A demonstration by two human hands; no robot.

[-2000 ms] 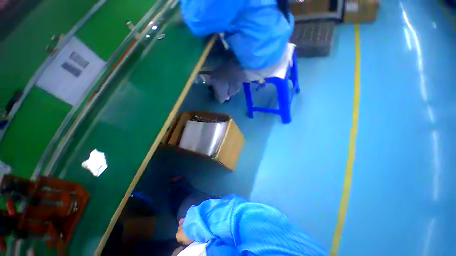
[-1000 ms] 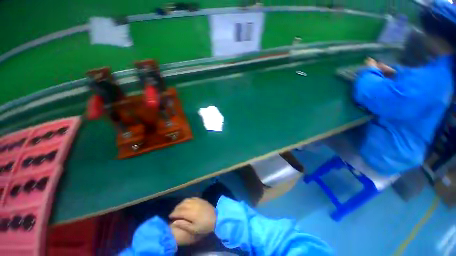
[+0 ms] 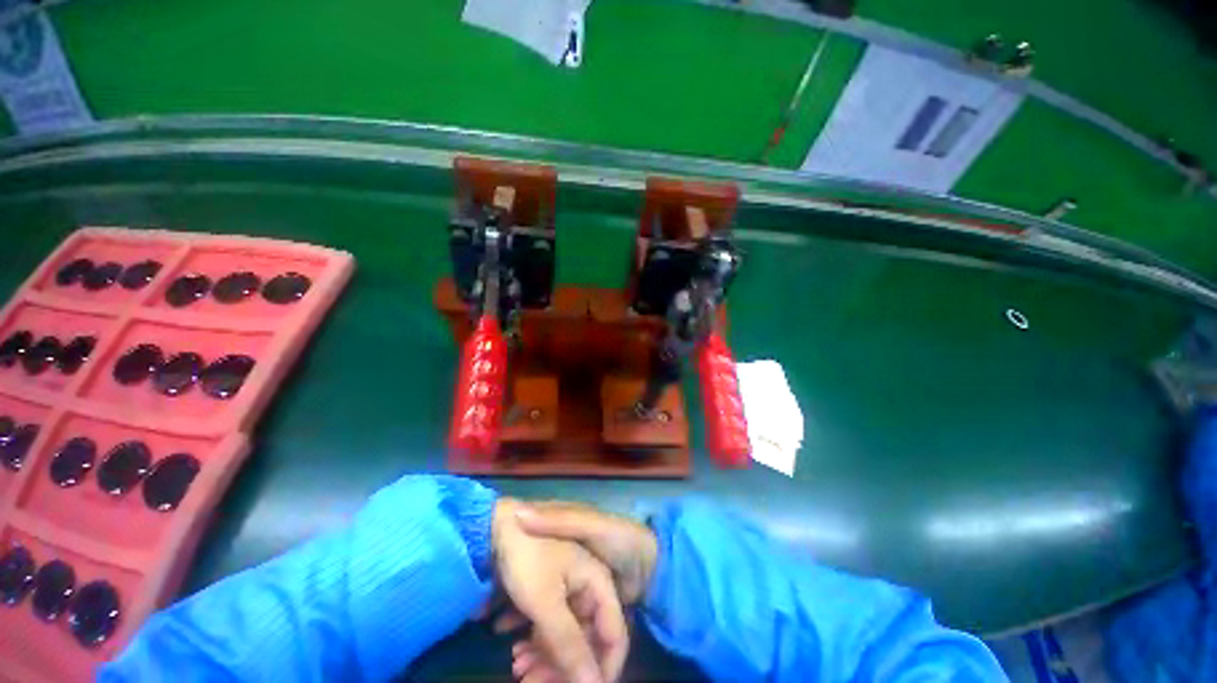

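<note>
A reddish-brown fixture (image 3: 581,456) with two black toggle clamps stands on the dark-green bench. Both red grips, the left one (image 3: 478,400) and the right one (image 3: 722,400), lie towards me. My left hand (image 3: 563,587) is just in front of the fixture, crossed over my right hand (image 3: 611,540), touching neither grip. The left hand's fingers hang loosely apart with nothing seen in them. The right hand's fingers are mostly hidden under the left. A salmon-pink tray (image 3: 296,358) at the left holds dark glossy discs in groups of three.
A crumpled white piece (image 3: 771,416) lies against the right side of the fixture. A small pale ring (image 3: 1017,319) lies on the bench (image 3: 908,400) at the right. A blue sleeve (image 3: 1174,614) shows at the right edge. A green partition (image 3: 694,80) with papers stands behind.
The view has swung left from the co-worker and floor to the fixture and tray. My hands, together in my lap a second ago, now show higher, over the bench's front, still crossed.
</note>
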